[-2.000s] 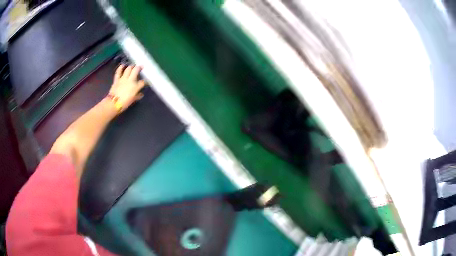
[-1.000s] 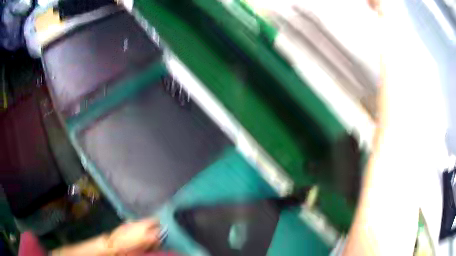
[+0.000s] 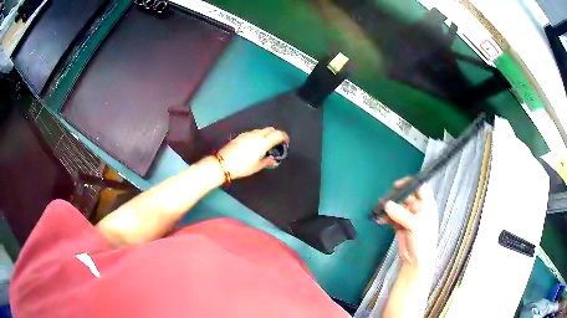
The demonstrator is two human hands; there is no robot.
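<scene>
My left hand (image 3: 252, 153) holds a small dark ring (image 3: 278, 151) at the middle of the black assembly fixture (image 3: 303, 133), over its centre seat, which is hidden. The fixture's three raised arm ends show, one with a pale yellowish tip (image 3: 338, 63). My right hand (image 3: 413, 211) grips a long black bar (image 3: 435, 166) near its lower end. The bar is held slanted above the bench and the near edge of the sheet stack (image 3: 463, 217). Whether the ring touches the fixture cannot be told.
The dark mat (image 3: 146, 84) lies left of the fixture, with several small rings (image 3: 151, 5) at its top edge. Another short black bar (image 3: 516, 243) lies on the white top sheet. The green belt (image 3: 398, 68) with black frame-like parts runs beyond the pale metal edge (image 3: 385, 113).
My left hand has moved from the bench's near edge onto the fixture, now with a ring. My right hand has come back from the far right with a black bar. The view has shifted.
</scene>
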